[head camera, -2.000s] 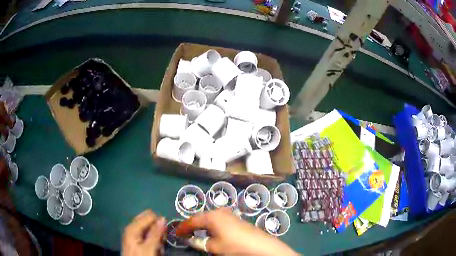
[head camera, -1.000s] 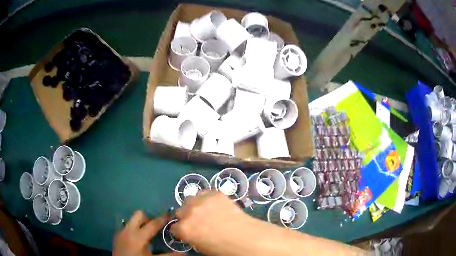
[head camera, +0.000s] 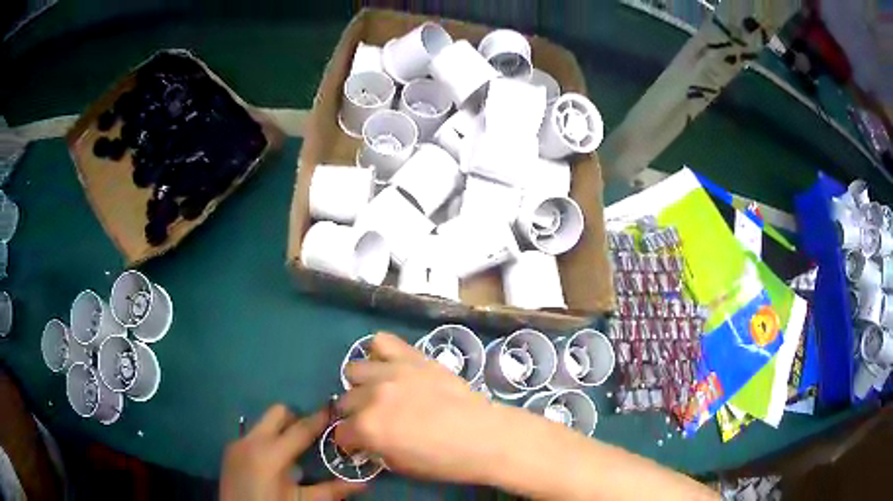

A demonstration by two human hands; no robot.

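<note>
A white cup-shaped housing [head camera: 351,456] stands upright at the front edge of the bench, its spoked ring showing. My left hand [head camera: 274,458] is at its left side, index finger and thumb around the rim. My right hand [head camera: 406,409] is over its upper right rim with fingers curled; what they hold is hidden. A small dark tip shows near the fingertips. Several white housings with pale inner parts [head camera: 522,361] stand just behind and right of my right hand, one partly covered by it.
A carton [head camera: 446,305] of white housings is behind. A shallow cardboard tray [head camera: 116,215] of black parts is back left; clustered housings [head camera: 119,362] stand left. Wired metallic parts [head camera: 658,323] lie beside coloured sheets [head camera: 759,328] at right. A blue bin [head camera: 827,294] is far right.
The view has shifted down and closer since the first frame. My right hand has turned over the housing, and the orange seen there earlier no longer shows. My left hand stays beside the housing.
</note>
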